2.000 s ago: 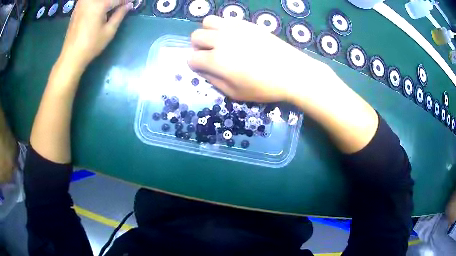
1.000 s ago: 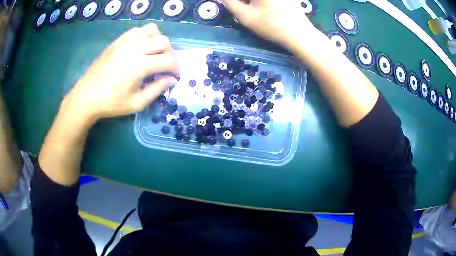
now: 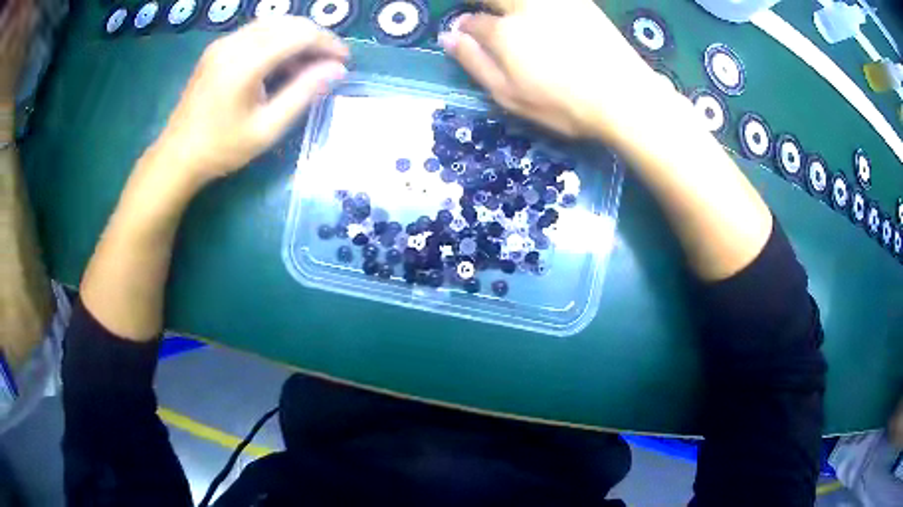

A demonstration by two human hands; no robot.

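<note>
The clear plastic tray [image 3: 426, 299] holds many small dark round parts [image 3: 475, 203] with some white ones among them. A row of dark toothed discs with white centres [image 3: 400, 18] runs along the table beyond the tray. My right hand [image 3: 535, 64] is over the row, its fingertips at a disc [image 3: 465, 27]; whether a small part is between them cannot be told. My left hand [image 3: 252, 94] is above the tray's upper left corner, thumb and fingers close together at the tips; whether they hold a part is not visible.
Single discs [image 3: 725, 68] lie behind the row at the right. A white curved strip [image 3: 832, 69] and pale bottles with a yellow cap [image 3: 879, 75] are at the upper right. Another person's arm [image 3: 22, 257] is at the left edge. The table's near edge curves before my body.
My left hand has moved up from inside the tray towards the disc row. My right hand has stayed by the row, its fingertips now lower at a disc. The view has shifted slightly.
</note>
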